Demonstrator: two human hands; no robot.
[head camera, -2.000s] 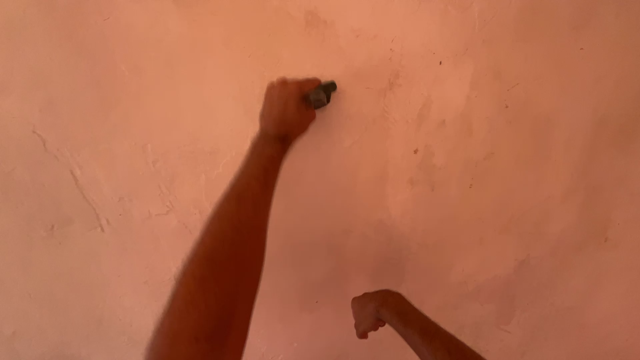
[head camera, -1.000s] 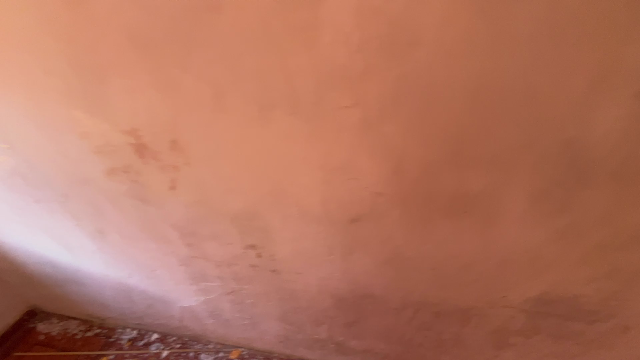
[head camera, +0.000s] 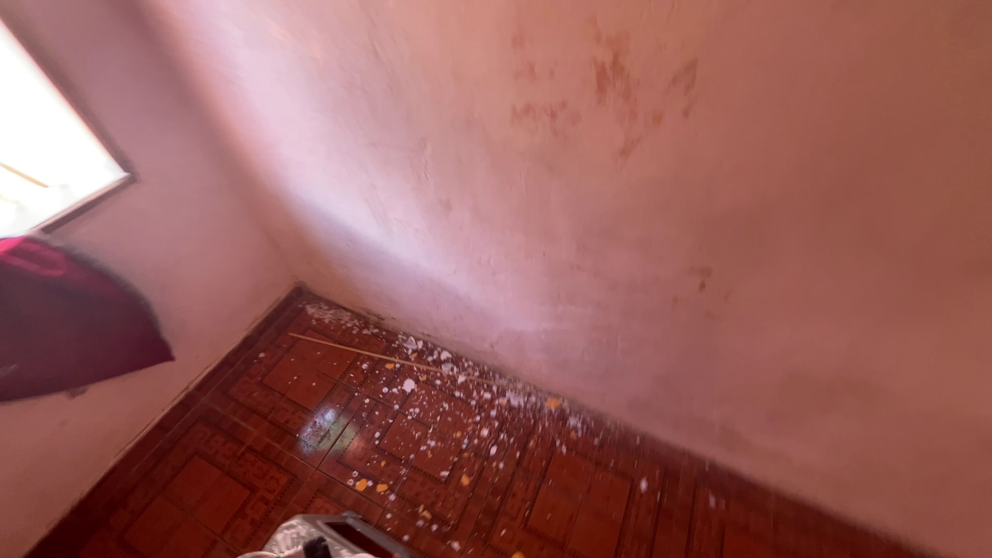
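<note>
Neither my left hand nor my right hand shows in the head view. A pink painted wall (head camera: 542, 217) fills the middle and right, with brownish worn patches (head camera: 616, 85) high up and smaller marks lower down. White and orange flakes (head camera: 465, 411) lie scattered on the red patterned tile floor (head camera: 585, 500) along the wall's foot. A thin, straight strip (head camera: 349, 347) rests among them near the corner. At the bottom edge, a grey-rimmed object (head camera: 341, 535) with a whitish, crumpled-looking part is cut off by the frame; its kind is unclear.
On the left, a second wall (head camera: 225, 263) meets the pink one at a corner. A bright window opening (head camera: 46, 147) is in it at the upper left. Dark red cloth (head camera: 77, 325) hangs below the window.
The view has swung down and left to the corner and floor. My two hands, one holding a small dark object at the wall two seconds ago, are out of view.
</note>
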